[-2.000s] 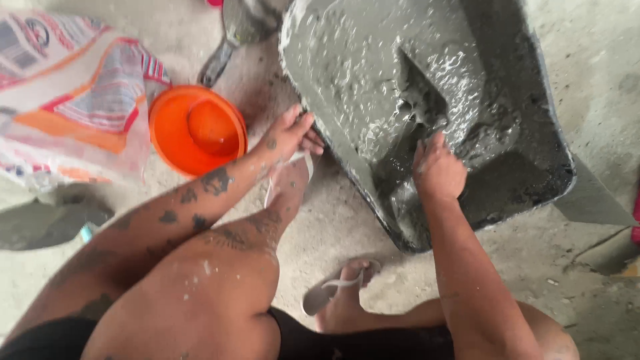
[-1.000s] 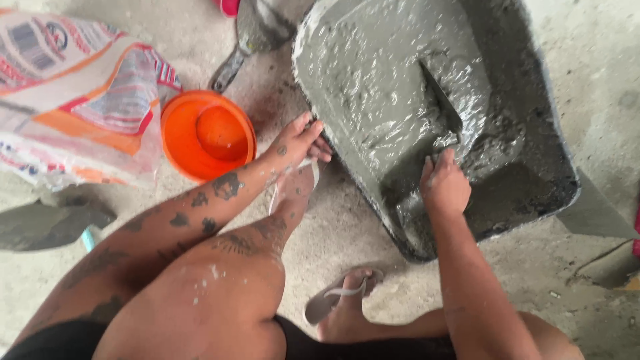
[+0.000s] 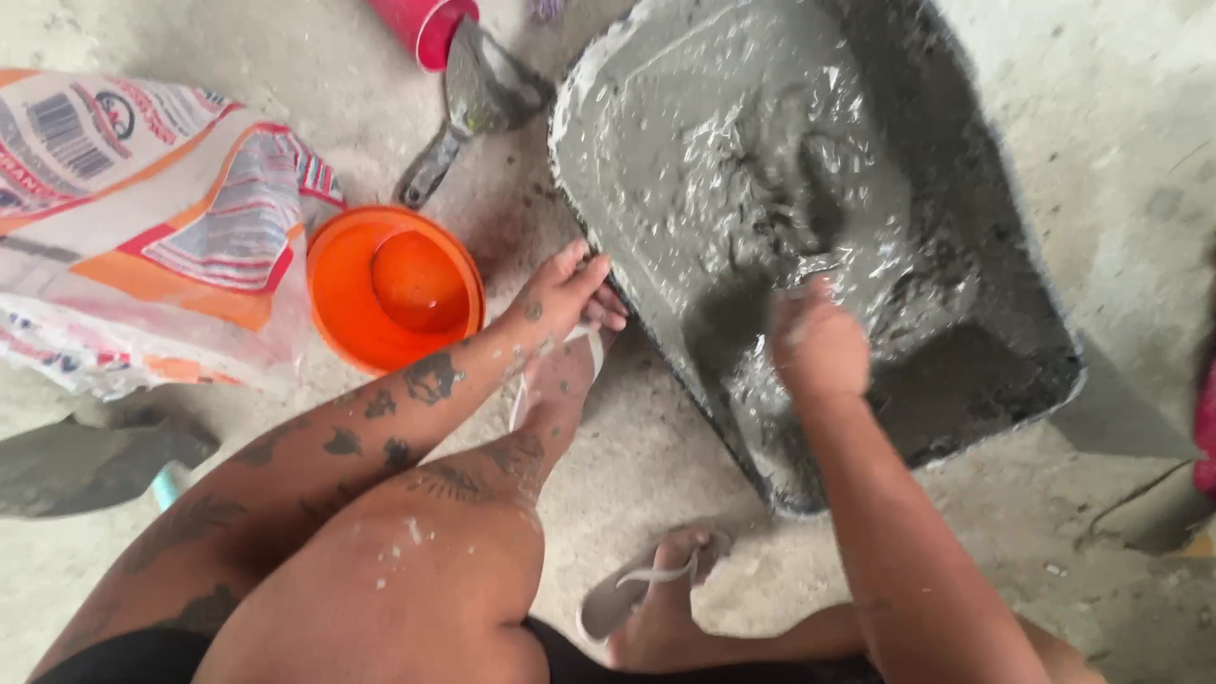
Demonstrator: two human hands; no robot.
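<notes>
A black plastic mixing tub (image 3: 1012, 204) holds wet grey mortar (image 3: 655, 161). My right hand (image 3: 822, 342), blurred, is closed low over the mortar on a tool, apparently a trowel; its blade is mostly sunk in the mix, so its shape is hard to tell. At the tub's left rim rests my left hand (image 3: 575, 294), fingers loosely spread against the edge, gripping nothing visible. An orange plastic bucket (image 3: 328, 285) with some liquid in it stands left of that hand.
A torn printed bag (image 3: 190, 237) lies at the left. Behind the bucket are a mortar-coated scoop or trowel (image 3: 475, 95) and a pink container (image 3: 418, 24). My sandalled feet (image 3: 665, 579) are close to the tub. A grey, mortar-coloured object (image 3: 85, 465) lies at the lower left.
The trowel blade that stood out of the mortar earlier is now mostly hidden, and the mix around it is stirred. My left hand stays at the rim.
</notes>
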